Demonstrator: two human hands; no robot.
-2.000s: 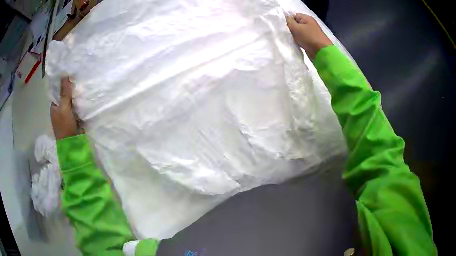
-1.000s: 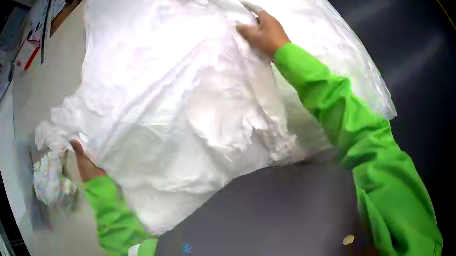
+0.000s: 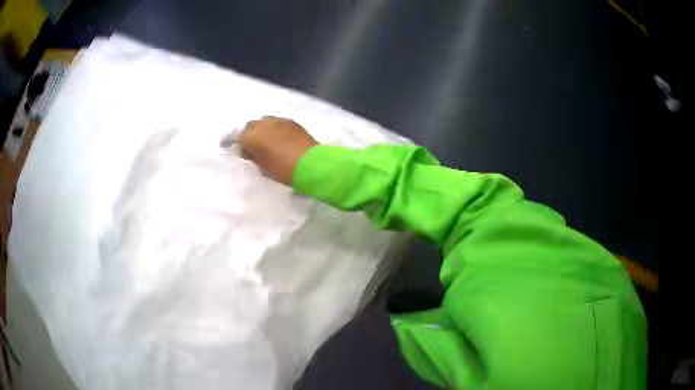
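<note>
A large white wrinkled tissue sheet (image 3: 183,206) lies over a flatter white sheet stack (image 3: 206,87), whose edge shows at the back and right. My right hand (image 3: 276,147) is at the upper middle of the sheet, its fingers closed on a small bunched part of the tissue. The green right sleeve runs from it to the lower right. My left hand is not in view.
A pale worktable (image 3: 32,343) shows at the lower left. A brown carton edge with dark marks (image 3: 34,91) is at the upper left. Dark floor (image 3: 533,99) lies beyond the stack, with yellow lines and a small pale object (image 3: 667,93) at the far right.
The view has swung to the right. My left hand and the crumpled wads have left the picture. My right hand, open on the tissue a second ago, now has its fingers closed on it.
</note>
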